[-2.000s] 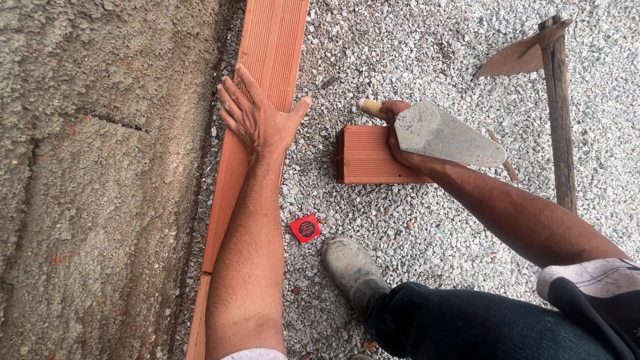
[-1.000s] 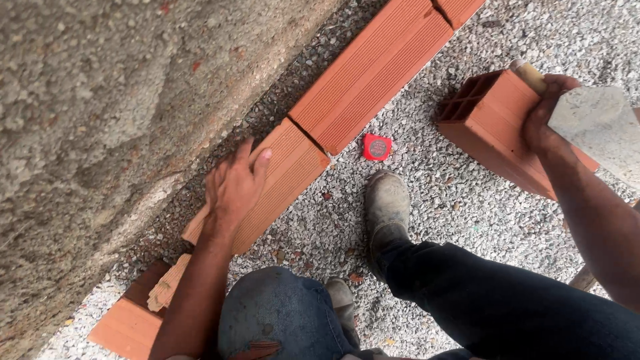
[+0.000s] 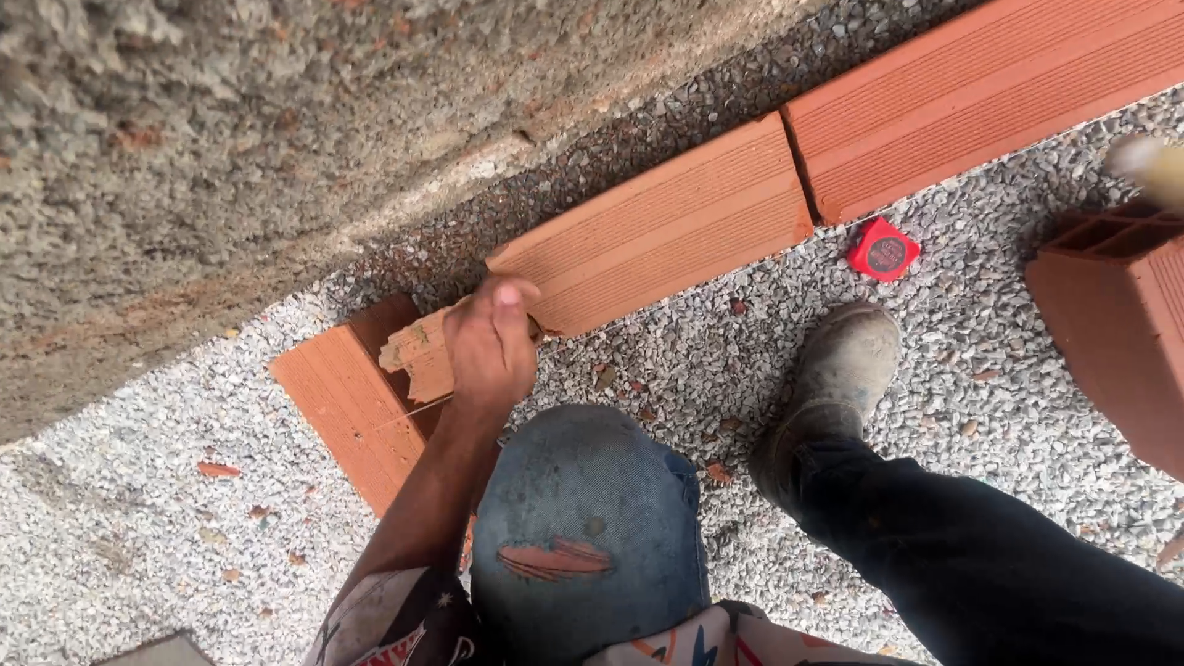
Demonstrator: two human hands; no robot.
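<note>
My left hand (image 3: 492, 344) grips a broken piece of clay brick (image 3: 421, 356), at the near end of a row of hollow clay bricks. Right beside that hand lies a grooved clay brick (image 3: 661, 222), and another clay brick (image 3: 980, 102) continues the row to the upper right. A further brick (image 3: 347, 407) lies crosswise at the left, with a thin string running over it. My right hand is out of view. At the right edge a blurred pale handle end (image 3: 1147, 166) shows above a separate hollow clay brick (image 3: 1101, 314).
A rough masonry wall (image 3: 231, 139) fills the upper left beside the row. On the gravel (image 3: 647, 370) lies a red tape measure (image 3: 883, 250) near my boot (image 3: 846, 361). Small brick chips are scattered about. My bent knee (image 3: 592, 499) is close below my left hand.
My left hand has gone from lying on the row of bricks to gripping the broken piece. My right hand, which had a trowel and a hollow brick, has left the view. The view has turned.
</note>
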